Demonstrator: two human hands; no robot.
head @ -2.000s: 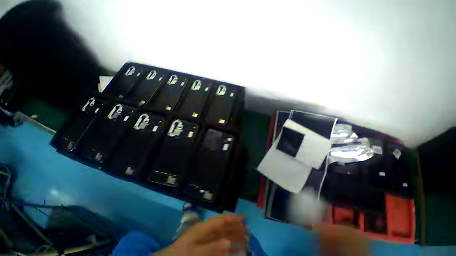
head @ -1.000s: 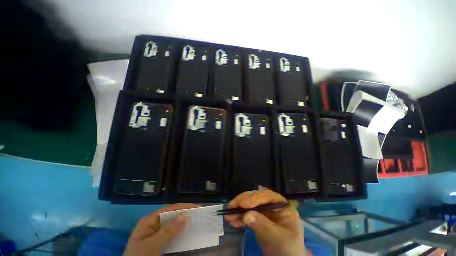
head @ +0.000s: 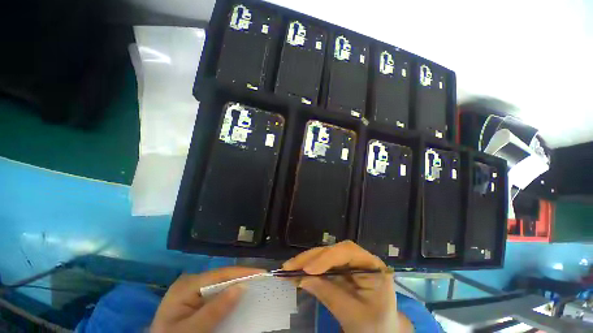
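Note:
My left hand [head: 201, 302] holds a white label sheet [head: 263, 306] with rows of tiny dots, at the bottom centre. My right hand [head: 351, 286] holds dark tweezers [head: 338, 272], whose tips are at the sheet's upper edge; whether they grip a sticker cannot be told. Beyond the hands, a black tray [head: 185, 221] holds a row of smartphones [head: 237, 188] with black film over them and white patches at the top. The phone at the right end [head: 484, 214] lacks the white patch. A second row of phones [head: 302, 71] lies behind.
White backing sheets [head: 162, 123] lie left of the trays on a green surface [head: 58, 143]. Loose white and black sheets [head: 523, 159] and a red-orange bin [head: 543, 221] are at the right. A metal frame [head: 481, 302] is at the lower right. The blue floor shows below.
The view has turned, so the trays sit higher and further right and look tilted. The label sheet is angled differently, and the tweezer tips remain near its upper edge.

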